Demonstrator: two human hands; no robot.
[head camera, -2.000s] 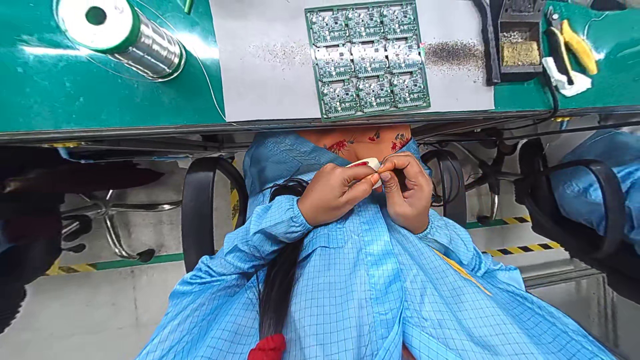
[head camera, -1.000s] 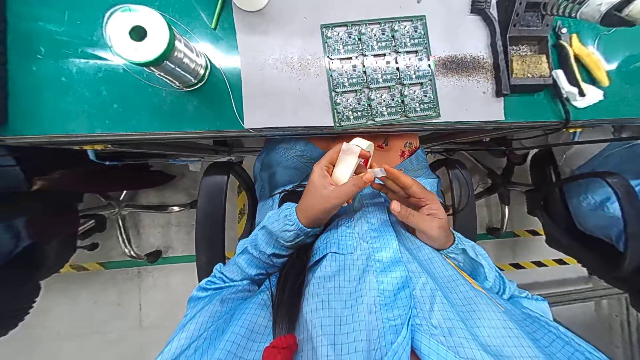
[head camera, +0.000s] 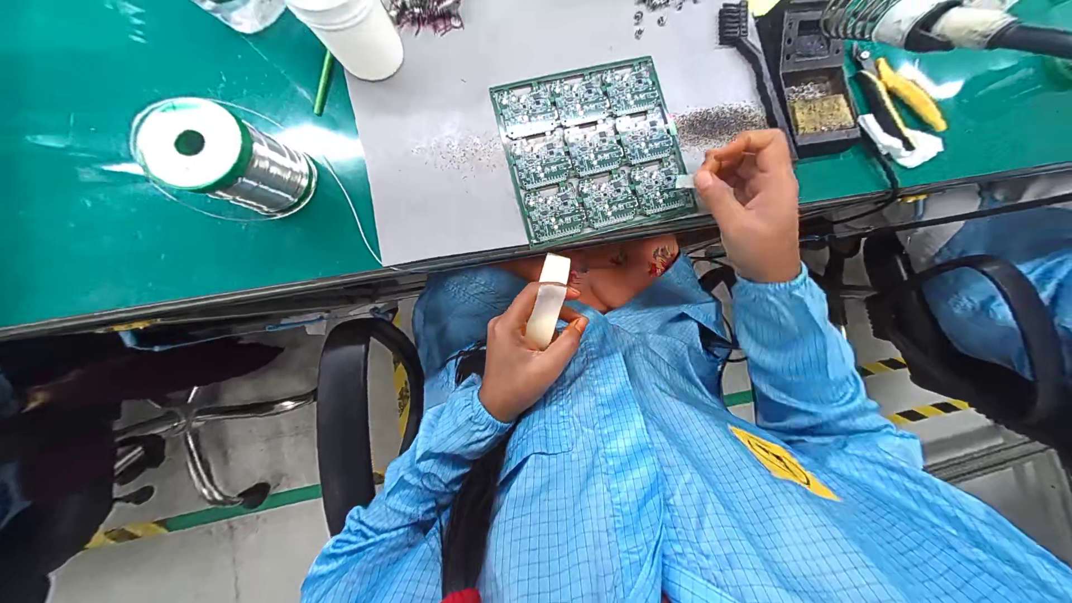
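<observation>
My left hand, below the table edge, is closed around a roll of whitish tape. Between the thumb and fingers of my right hand is a small translucent piece of tape, at the right edge of a green circuit board panel. The panel holds several small boards in rows and lies on a grey mat. Whether the tape piece touches the panel, I cannot tell.
A solder wire spool, a white bottle and a green stick are at the left. At the right are a black brush, a soldering iron stand and yellow-handled pliers. Solder debris lies beside the panel.
My hands have separated: the right one has moved up over the table to the panel with the tape piece, while the left one stays below the edge with the roll. The view has shifted.
</observation>
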